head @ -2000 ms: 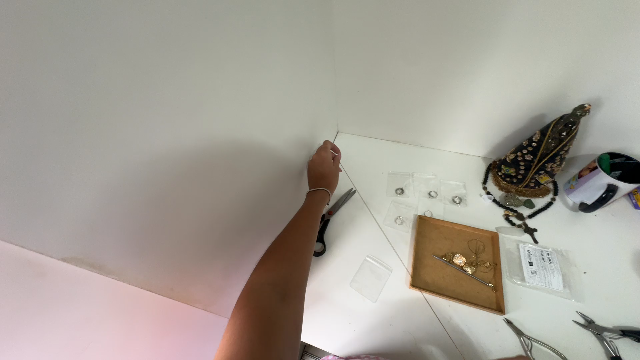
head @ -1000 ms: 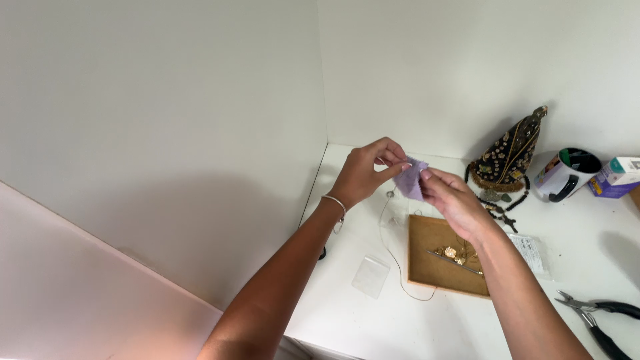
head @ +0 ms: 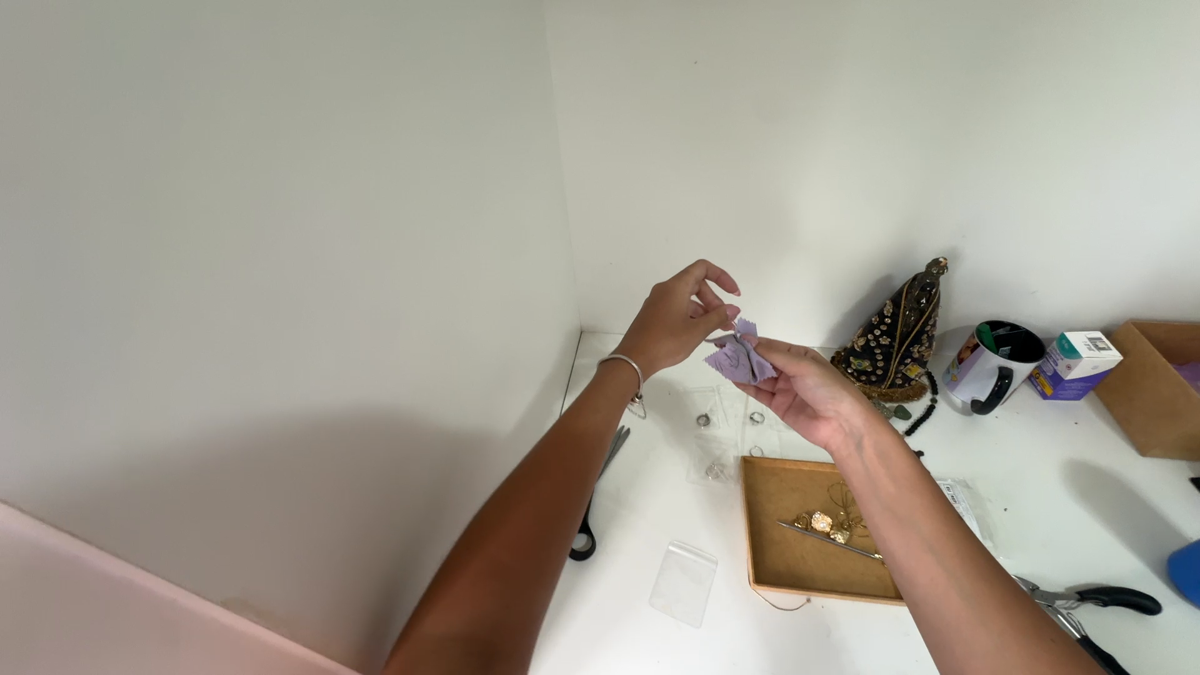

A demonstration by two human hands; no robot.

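Observation:
My right hand holds a small lilac cloth with zigzag edges, folded between thumb and fingers. Just left of it, my left hand has its thumb and fingertips at the cloth's upper edge; whether they pinch the cloth or something thin is unclear. Below the hands, small clear bags with rings lie on the white table. A shallow wooden tray holds gold-coloured jewelry and metal tweezers. A thin chain shows beside the tray's near edge.
Scissors lie partly behind my left forearm, near an empty clear bag. A draped figurine with black beads, a mug, a small box and a wooden box stand right. Pliers lie near right. White walls border the table.
Two seconds ago only my left hand was in view, near the wall corner. My right hand has come in with the lilac cloth. Both hands have since moved slightly, still together at the cloth.

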